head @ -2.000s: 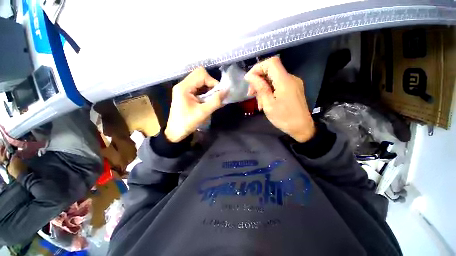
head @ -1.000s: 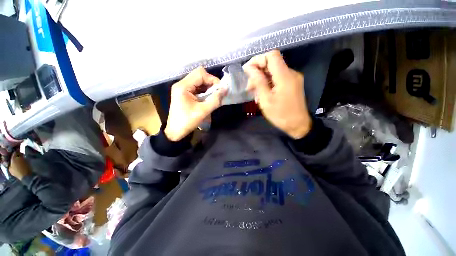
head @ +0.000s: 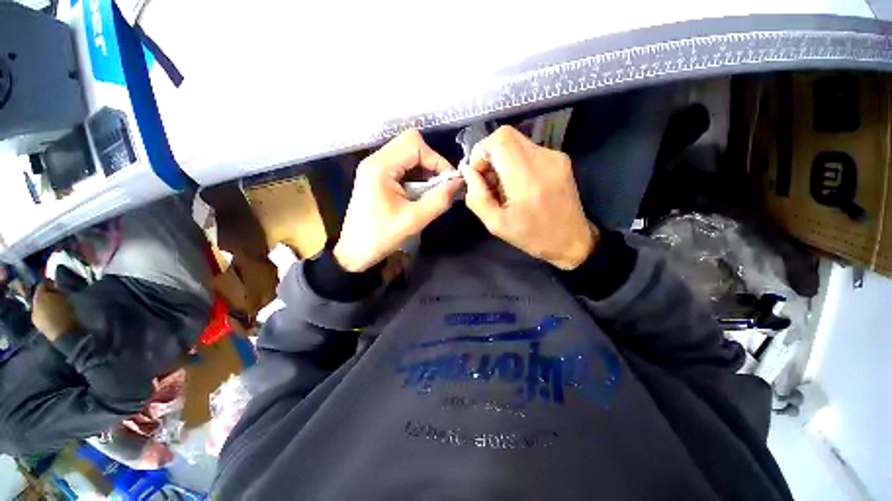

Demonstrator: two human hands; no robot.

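Observation:
A small white piece is bunched between my fingertips, just below the front edge of the white table. Part of it stands up between the hands. My left hand pinches it from the left with thumb and forefinger. My right hand pinches it from the right, its fingertips close to the left ones. The fingers hide most of the piece. Whether a thread or pin is there, I cannot tell.
A printed ruler runs along the table's front edge. A blue strip and a dark cord lie at upper left. Another person sits at left. A carton and clear plastic bags are at right below the table.
My right hand has come closer to my left, and their fingertips now nearly meet. Less of the white piece shows between them. The view has shifted slightly.

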